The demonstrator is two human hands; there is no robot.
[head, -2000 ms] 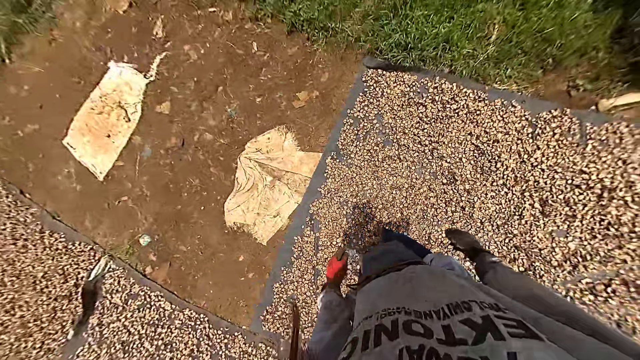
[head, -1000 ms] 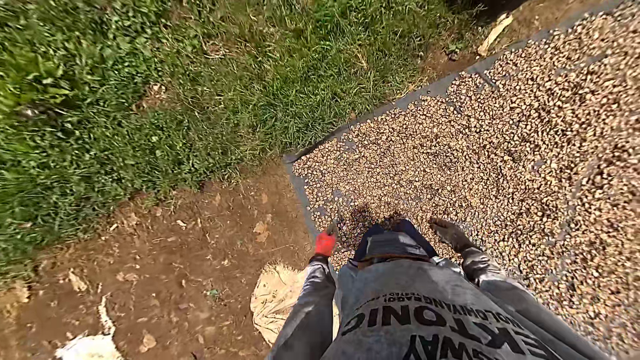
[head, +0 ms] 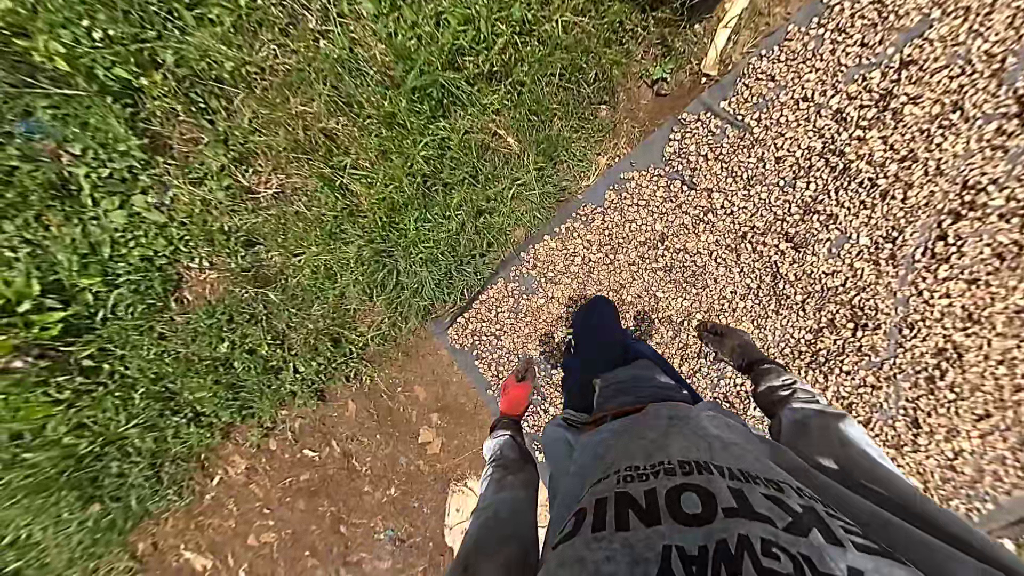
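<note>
My left hand [head: 518, 390], in a glove with a red back and dark fingertips, hangs beside my left leg near the sheet's corner. Whether its fingers are apart is too small to tell. On the other side, my right hand [head: 730, 344], dark and perhaps gloved, hangs above the spread of pale, dried nut-like or bean-like pieces [head: 800, 232]. Its fingers look curled, but its inside is hidden. These pieces lie on a dark grey ground sheet [head: 596, 190]. One dark blue trouser leg [head: 596, 340] is forward over them.
Green grass [head: 336, 160] borders the sheet at the upper left. Bare brown soil [head: 344, 472] with dry leaves lies at the lower left. A pale cloth or sack [head: 460, 508] is partly behind my left arm. Near the top, a pale strip of wood or bark [head: 724, 36] rests by the sheet's edge.
The view has swung toward the grass, and the sheet's corner now shows close ahead of my left hand. One leg has come forward. Both arms remain hanging out at my sides.
</note>
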